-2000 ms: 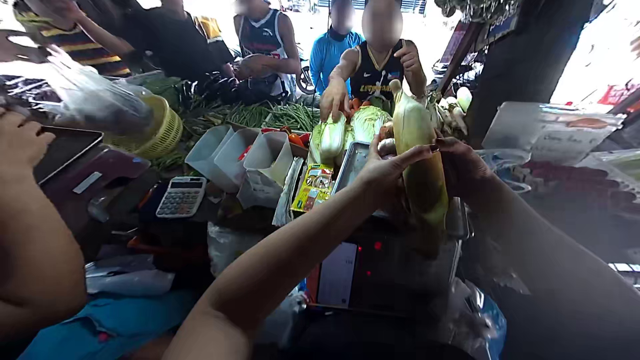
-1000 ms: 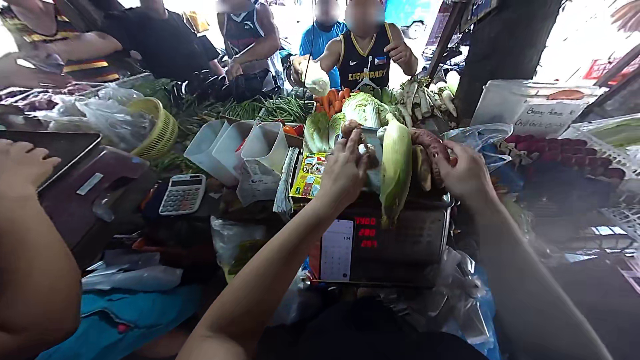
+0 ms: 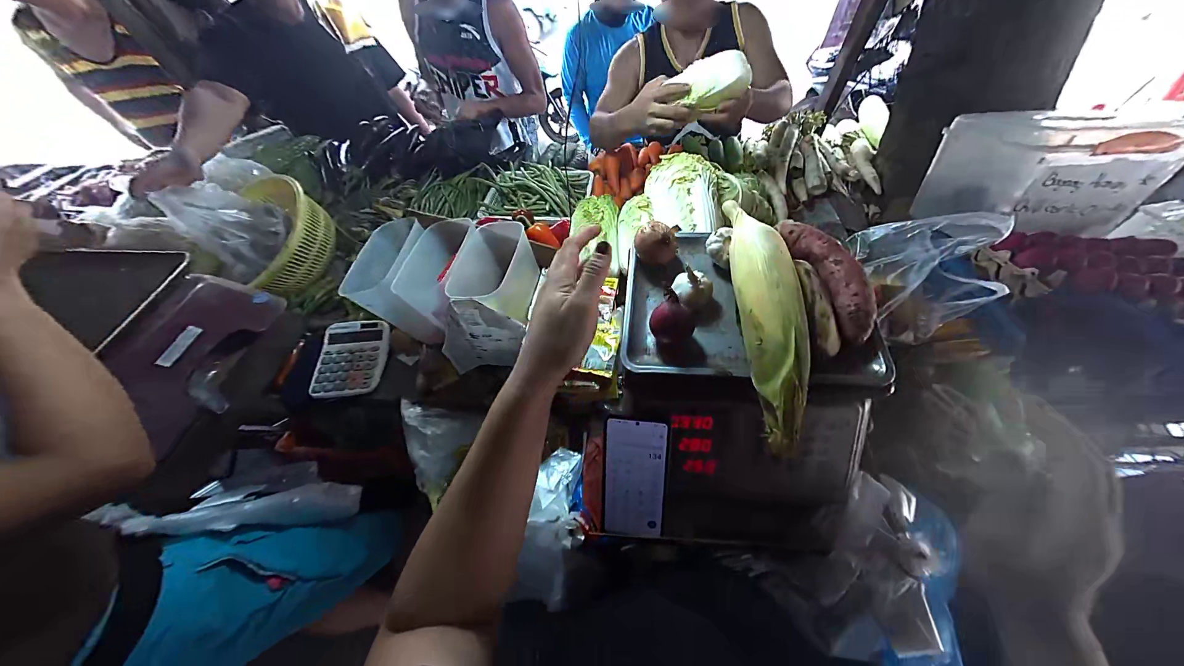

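My left hand (image 3: 566, 305) is raised with nothing in it, fingers up, just left of the metal tray (image 3: 638, 356) on a digital scale (image 3: 768, 481). On the tray are a brown onion (image 3: 656, 243), a red onion (image 3: 672, 321), garlic bulbs (image 3: 692, 288), an ear of corn in its husk (image 3: 770, 314) overhanging the front edge, and a reddish sweet potato (image 3: 837, 277) beside another elongated item. A phone (image 3: 635, 476) leans on the scale's front, left of its red digits. A blurred form at the lower right may be my right arm; its hand cannot be made out.
White plastic containers (image 3: 490, 277), a calculator (image 3: 350, 359) and a yellow basket (image 3: 296, 240) stand left. Behind the tray lie napa cabbages (image 3: 684, 190), carrots (image 3: 620, 171), green beans (image 3: 536, 192) and white radishes (image 3: 814, 162). A co-worker's arm (image 3: 65, 407) is left; a person opposite holds a cabbage (image 3: 717, 81).
Both my hands have left the produce on the tray; the left has moved left, the right away to the right. The person opposite now holds a cabbage up in two hands.
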